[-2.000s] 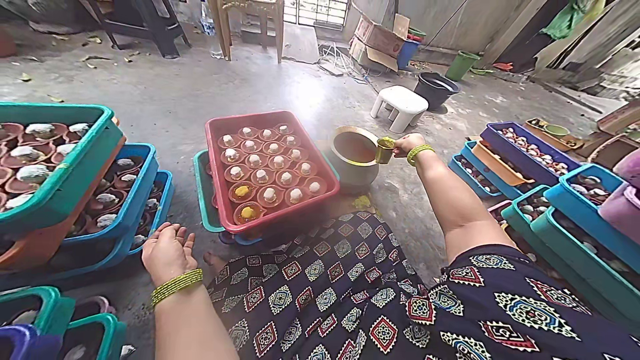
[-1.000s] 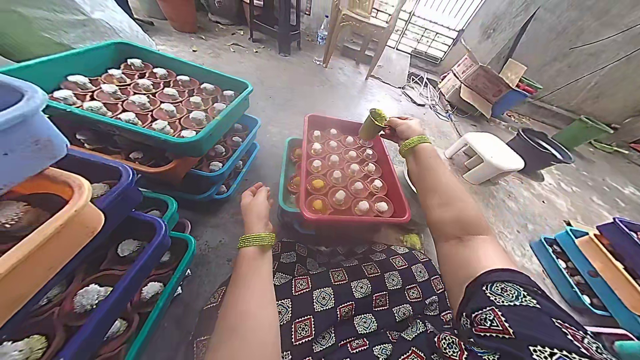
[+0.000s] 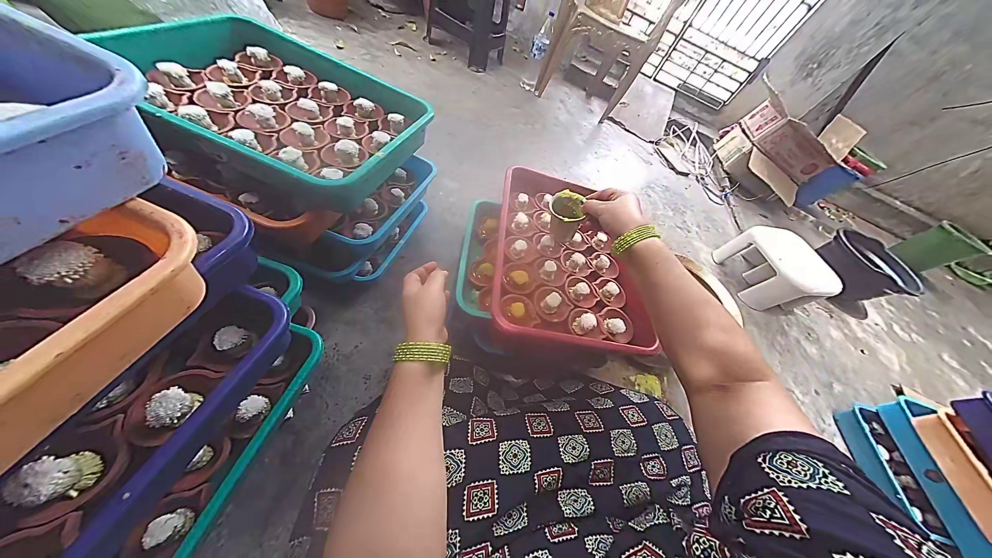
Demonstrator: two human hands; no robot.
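My right hand [image 3: 614,212] grips a small cup [image 3: 567,217] by its rim, over the far part of a red plastic tray [image 3: 577,342]. Yellow-green residue coats the cup's rim and inside. Rows of small clay cups topped with white clumps fill the tray; a few at its left side hold yellow matter, such as one clay cup [image 3: 518,309]. Beneath and to the left, a teal tray [image 3: 465,267] shows more clay cups. My left hand [image 3: 425,302] is raised left of the trays, fingers loosely curled, holding nothing. A metal pot [image 3: 725,298] is mostly hidden behind my right forearm.
Stacked trays of clay cups rise at the left, with a green tray [image 3: 372,174] and an orange one [image 3: 139,310] among them. A white stool [image 3: 790,263] and a black bucket [image 3: 872,267] stand at the right. More trays [image 3: 903,465] are at the lower right.
The cup in my right hand has moved from beside the red tray, over the metal pot, to above the tray's clay cups. The view has swung left.
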